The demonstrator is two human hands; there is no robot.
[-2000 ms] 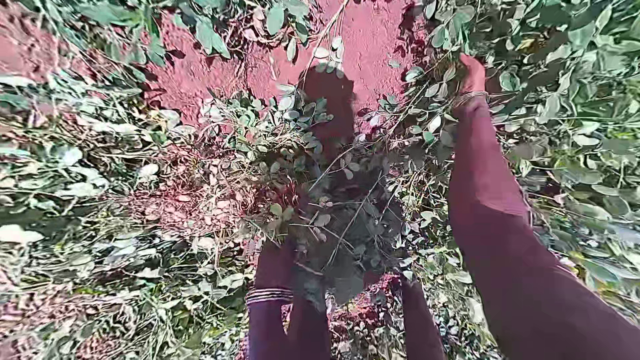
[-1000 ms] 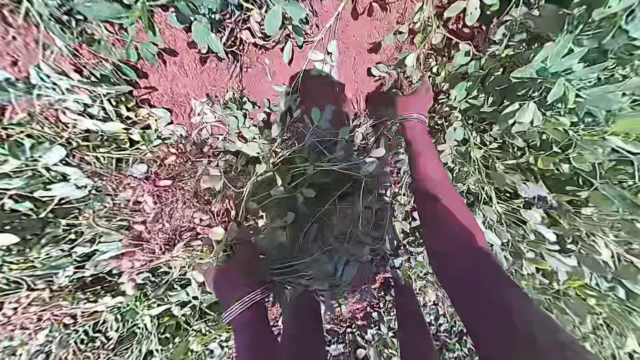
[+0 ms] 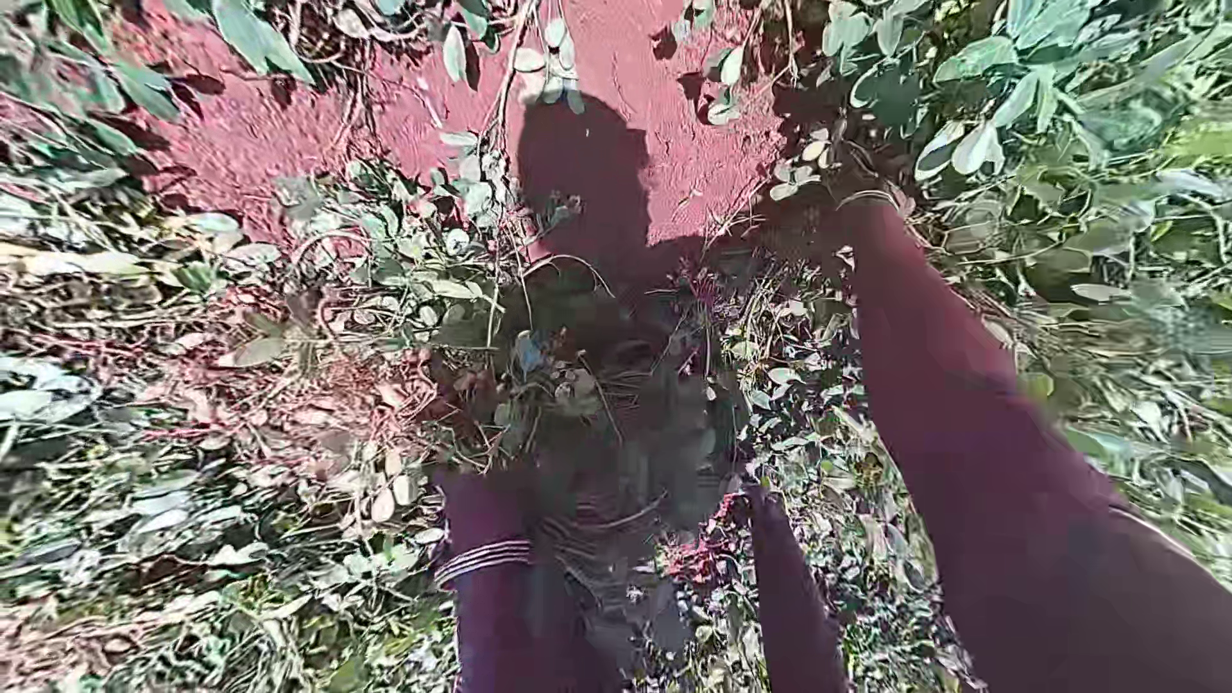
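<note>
My left hand [image 3: 481, 433], with several bangles at the wrist, is at lower centre, largely hidden by shadow and a bunch of leafy green plants [image 3: 568, 385]. Stems and leaves lie across its fingers, and it appears closed on them. My right arm reaches up the right side; my right hand [image 3: 861, 178], with a thin bangle at the wrist, is in dark shade among leafy plants [image 3: 818, 154] at upper right. Its fingers are hidden, so its grip cannot be made out.
Reddish bare soil [image 3: 443, 106] shows across the top, with my head's shadow [image 3: 587, 173] on it. Dense low foliage [image 3: 1088, 202] stands on the right. Tangled stems and leaves [image 3: 173, 500] cover the left. Dark narrow shapes, perhaps legs or shadows, extend from the bottom edge.
My right hand was at a clump near the soil's right edge one second ago and is now deeper in shaded foliage. The left hand has moved inward beneath the bunch. The view has shifted.
</note>
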